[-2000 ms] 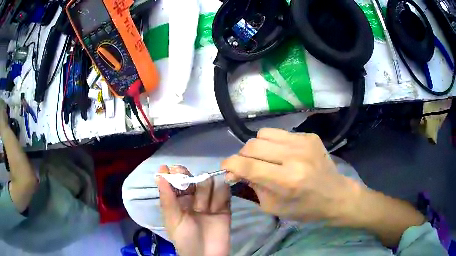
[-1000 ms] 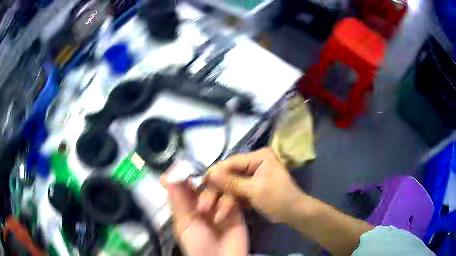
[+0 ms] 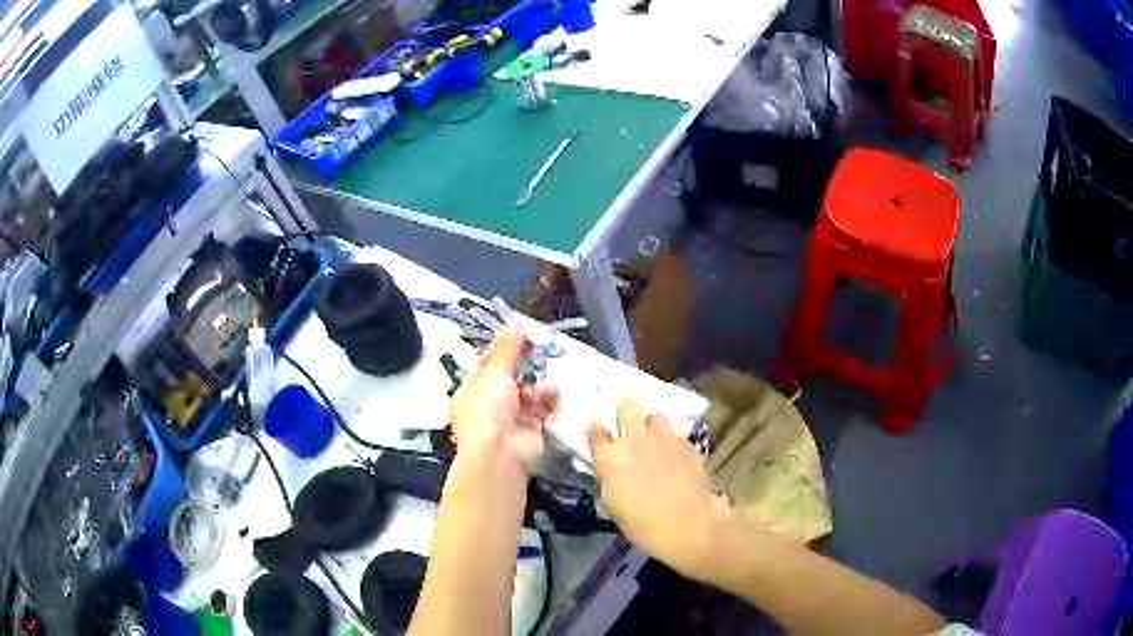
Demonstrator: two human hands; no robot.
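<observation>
My left hand (image 3: 487,416) is raised over the right end of the bench, fingers curled. Small greyish bits show beside its fingertips; I cannot tell whether it holds them. My right hand (image 3: 659,478) is at the near edge of a white flat-topped block or board (image 3: 609,379), fingertips bent down against it. What is under those fingertips is hidden. The white scrap and the metal tool cannot be made out.
Black headphone cups (image 3: 342,507), a blue cup (image 3: 298,420) and a black cylinder (image 3: 369,317) stand left of my hands. Beyond are a green-matted table (image 3: 497,174) and blue trays. Red stools (image 3: 888,236) and a purple stool (image 3: 1056,584) are at right.
The view has swung right and up, bringing in the green-matted table. My hands were together around a small item at a thin tool; now they are apart, over the white block.
</observation>
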